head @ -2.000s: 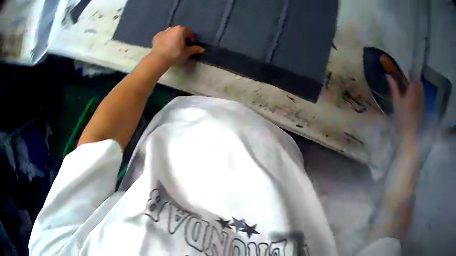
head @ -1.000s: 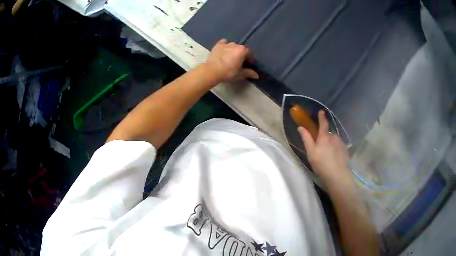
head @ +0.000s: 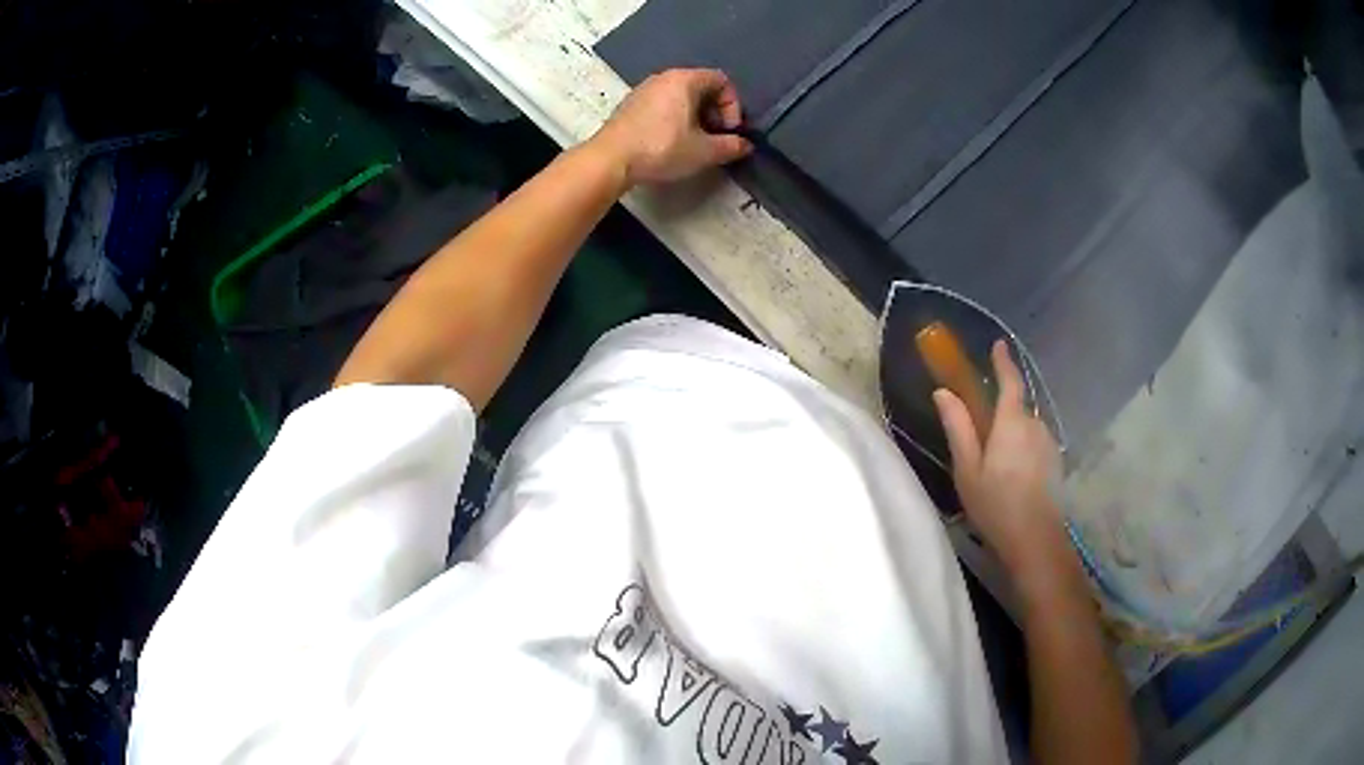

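A dark grey garment panel (head: 957, 112) with raised seam lines lies on the stained white ironing table (head: 793, 277). My left hand (head: 681, 132) pinches the darker strip along the panel's near edge (head: 815, 209) between thumb and fingers. My right hand (head: 1005, 448) grips the orange-brown handle of the steam iron (head: 935, 366). The iron's pointed plate lies on the near edge at the panel's right part, its tip towards the far side. The iron hides the edge under it.
The blue and yellow hose and cord (head: 1197, 643) trail right from the iron over a blue-grey framed pad (head: 1249, 635). A green basket rim (head: 299, 232) with dark cloth is on the floor at left, near scattered scraps (head: 97, 269).
Since two seconds ago, my right hand has brought the iron from the table's right side onto the panel's near edge. My left hand still pinches the edge. The view has turned.
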